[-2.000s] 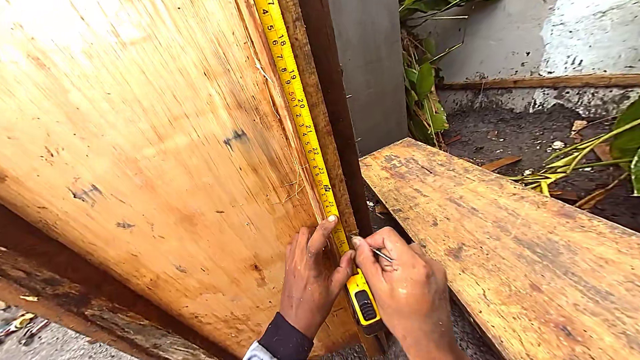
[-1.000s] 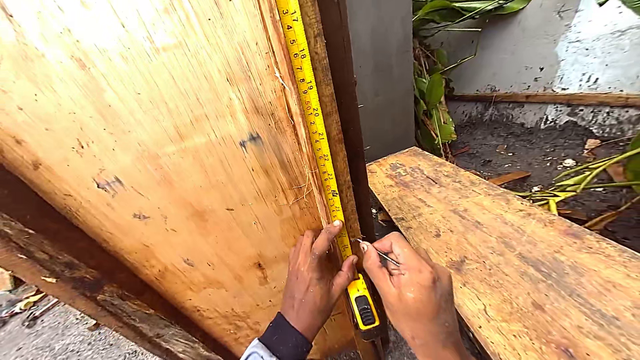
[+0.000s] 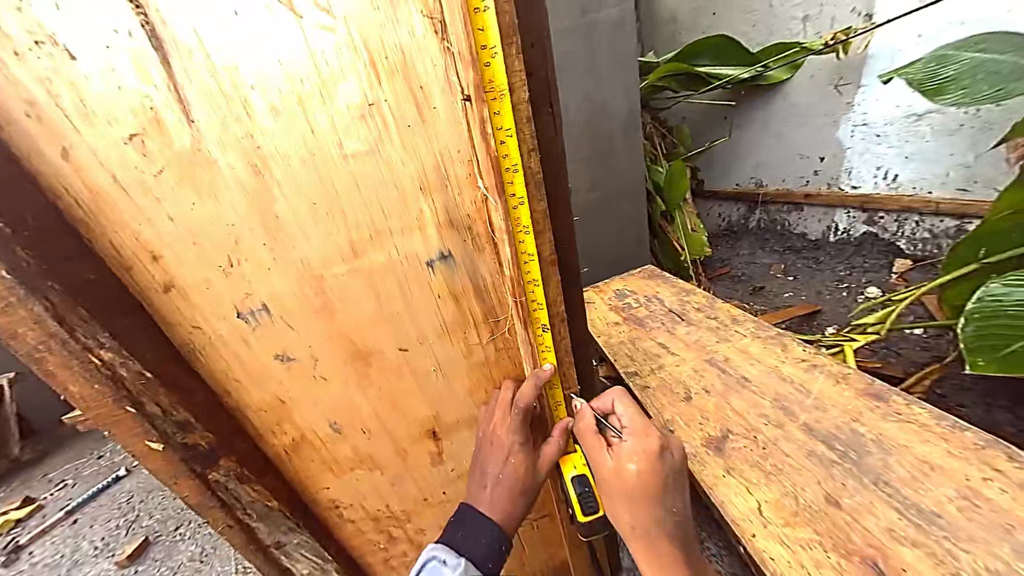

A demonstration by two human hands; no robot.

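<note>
A yellow tape measure blade (image 3: pixel 524 240) lies stretched along the edge of a plywood panel (image 3: pixel 336 240), beside a narrow wooden strip (image 3: pixel 538 144). Its yellow and black case (image 3: pixel 582 490) sits at the lower end, between my hands. My left hand (image 3: pixel 516 440) rests on the panel, its index fingertip and thumb pressing the blade. In my right hand (image 3: pixel 636 456) a thin dark marking tool (image 3: pixel 604 424), perhaps a pencil, is pinched between thumb and fingers, its tip at the strip just right of the blade.
A worn wooden board (image 3: pixel 768 400) extends along the right. Behind it are dark soil (image 3: pixel 788 264), green leaves (image 3: pixel 932 72) and a grey wall (image 3: pixel 600 136). A rough timber beam (image 3: pixel 144 408) crosses the lower left, above concrete ground (image 3: pixel 76 504) with wood scraps.
The view has shifted, showing more of the leaves and wall. Both hands keep their places at the tape's lower end, the marking tool still in my right hand.
</note>
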